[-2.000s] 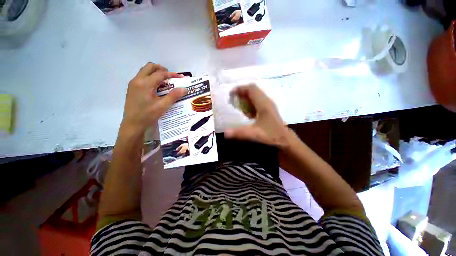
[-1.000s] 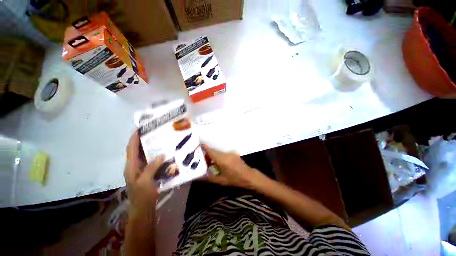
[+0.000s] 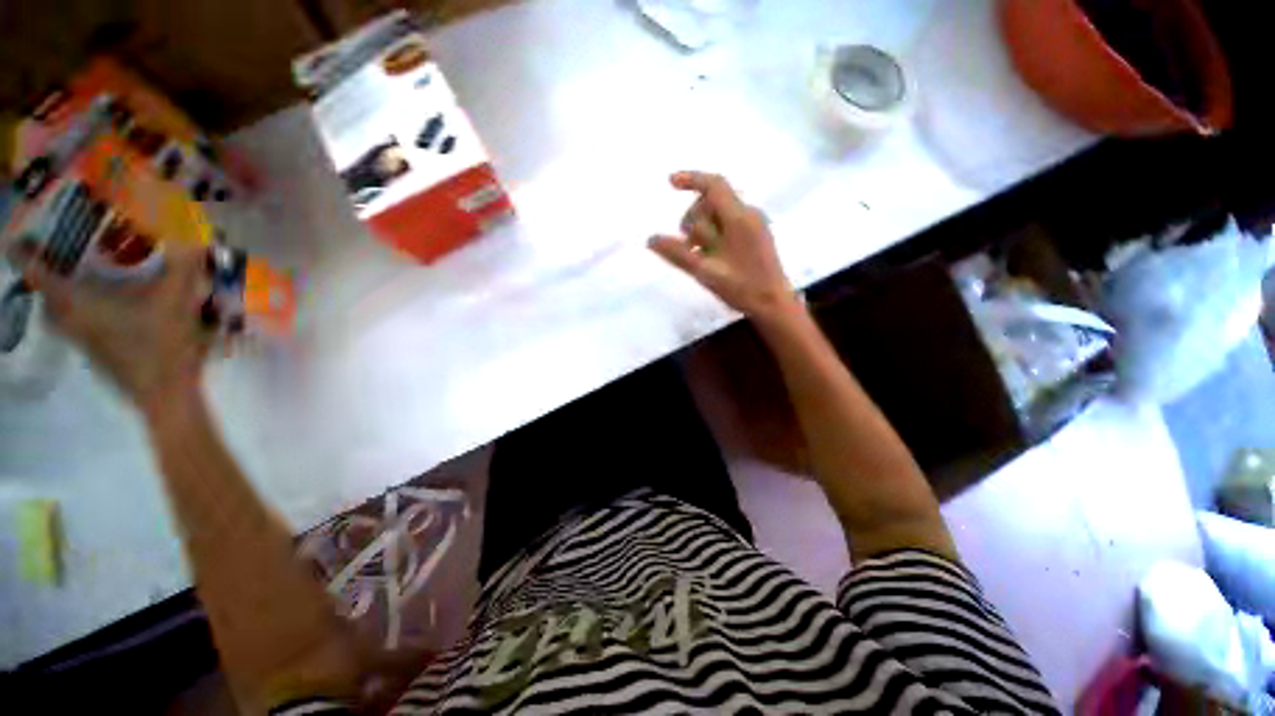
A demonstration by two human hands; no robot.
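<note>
My left hand [image 3: 140, 315], blurred, is at the left on a retail box [image 3: 231, 287] with orange and yellow sides. This box is against other orange-sided boxes [image 3: 133, 119]; the blur hides the exact contact. My right hand [image 3: 727, 249] is over the table's middle with fingers curled around a small greenish thing [image 3: 710, 246], too small to name. A single retail box [image 3: 399, 126] with a white panel and orange-red end lies at the back, left of centre. A clear tape roll [image 3: 864, 87] is at the back right.
The white worktable [image 3: 462, 364] crosses the view at a slant. A yellow block [image 3: 41, 541] is at its left. An orange-red basin [image 3: 1084, 70] is at the back right, brown cartons [image 3: 210, 42] at the back left. Below are an open carton [image 3: 923, 371], plastic waste and white strapping.
My left hand has carried the box from in front of me to the boxes at the left. My right hand has left the box and moved out to the right. The camera view has shifted.
</note>
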